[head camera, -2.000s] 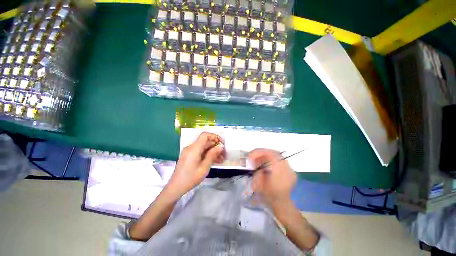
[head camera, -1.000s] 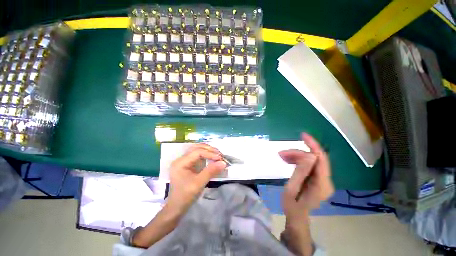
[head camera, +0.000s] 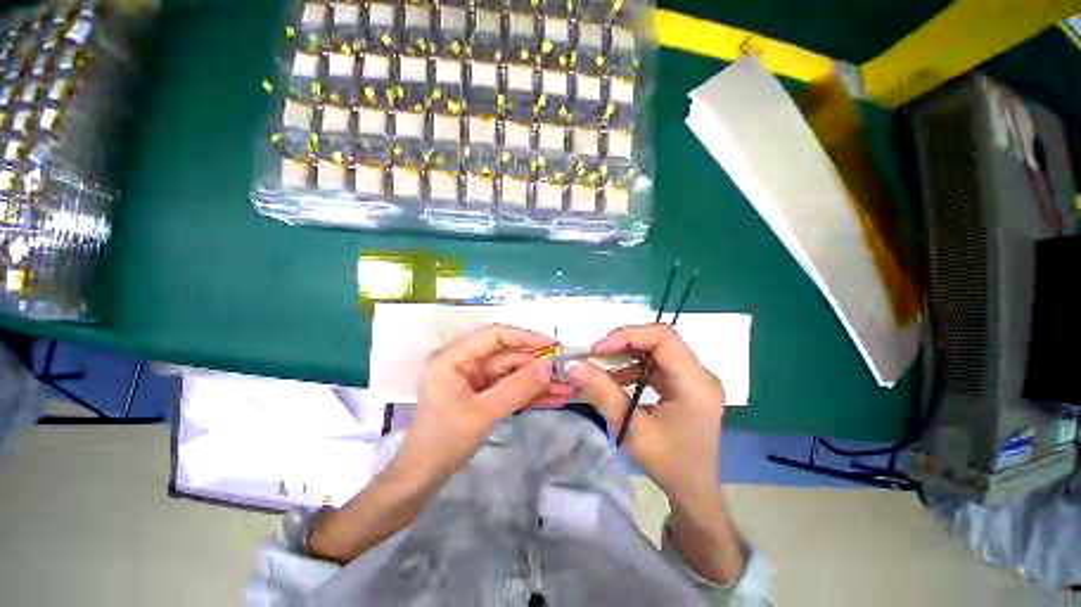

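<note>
My left hand [head camera: 480, 385] pinches a small electronic module [head camera: 552, 353] with a yellow end between thumb and fingertips. My right hand [head camera: 664, 397] meets it, thumb and index finger at the module's right side; the fingers hide most of the part. Black tweezers [head camera: 667, 314] are held in my right hand, their two points apart and facing away from me. A long white strip [head camera: 403, 340] lies under both hands. A small transparent yellow film [head camera: 409, 278] lies just beyond the strip.
A clear blister tray [head camera: 451, 119] with rows of modules is ahead. More stacked trays [head camera: 53, 154] are at left. White strips [head camera: 800, 219] and an amber film [head camera: 863, 196] lie slanted at right, beside a grey metal box [head camera: 990, 273]. An open box of white papers [head camera: 273, 439] is below the bench edge.
My right hand has come back from the right to meet my left hand at the module. The tweezers now point away from me with their tips apart. The camera view has shifted slightly.
</note>
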